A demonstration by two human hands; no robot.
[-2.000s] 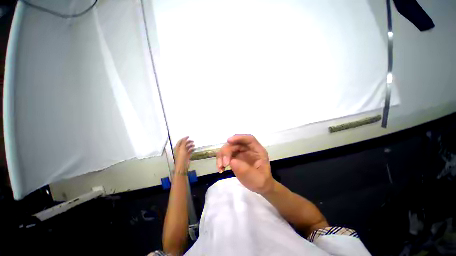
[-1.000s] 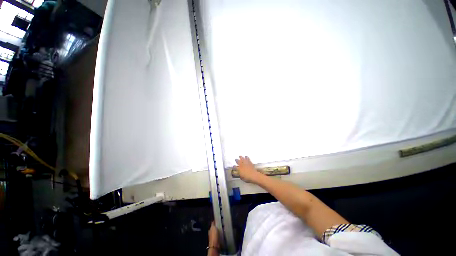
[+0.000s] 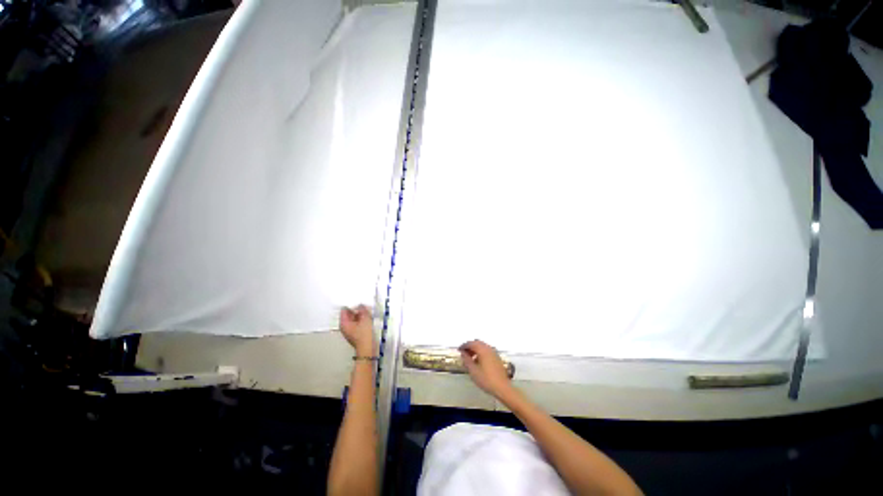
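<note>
A white fabric ply (image 3: 591, 194) lies spread on the table, and more of it lies left of the cutter track (image 3: 399, 213), which crosses the cloth. My left hand (image 3: 358, 325) is at the fabric's near edge just left of the track, fingers curled and seemingly pinching the cloth. My right hand (image 3: 486, 366) is at the right part of a mottled gold-brown cloth weight (image 3: 432, 360) on the near table edge. Its fingers are bent and touch or overlap the weight; whether they grip it is unclear.
Another cloth weight (image 3: 738, 381) lies on the near edge at right, with a steel ruler (image 3: 811, 281) beyond it. A dark cloth bundle (image 3: 825, 87) is at the far right. A third weight (image 3: 693, 15) is at the far edge. Blue clamps (image 3: 402, 399) sit beside the track.
The view has shifted, bringing the ruler and dark bundle in. My left hand has moved up from the track's near end to the fabric edge. My right hand has moved to the weight's right part.
</note>
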